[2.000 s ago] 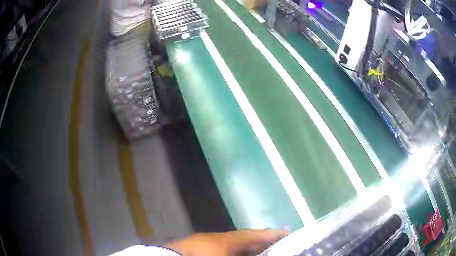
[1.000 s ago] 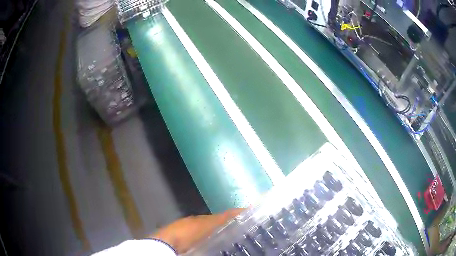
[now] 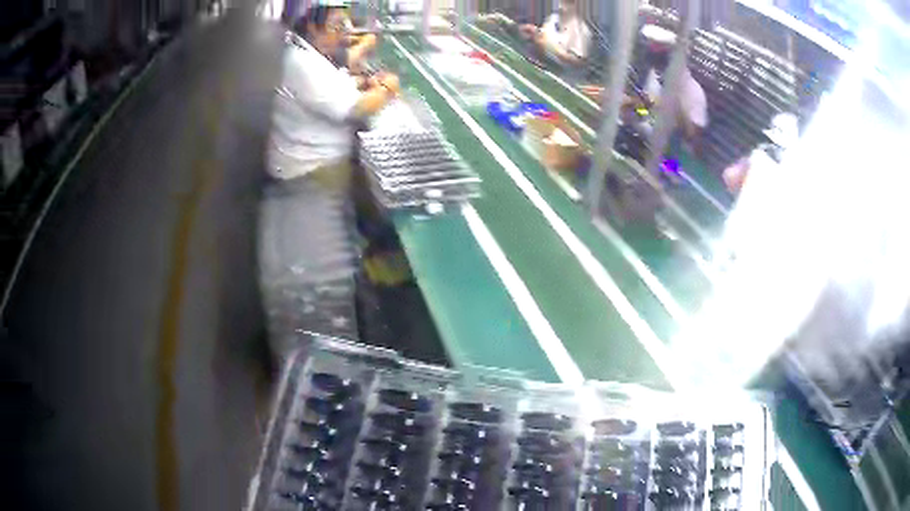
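A large clear blister tray (image 3: 569, 391) fills the bottom of the head view, directly in front of me. Its pockets hold rows of small dark round parts (image 3: 469, 444). The tray's far edge overlaps the view of the green bench (image 3: 479, 299); its near edge is cut off by the frame. Neither of my hands shows; whatever holds the tray is out of the picture.
A person in a white top (image 3: 314, 110) stands at the bench's left side by stacked trays (image 3: 419, 170). More people are at the far right side. A blue item (image 3: 519, 115) lies on the bench. Yellow floor line (image 3: 175, 329) at left; strong glare at right.
The view has lifted to show people farther along the bench. The tray now lies squarely across the bottom. My left hand, visible before at the tray's edge, has left the picture.
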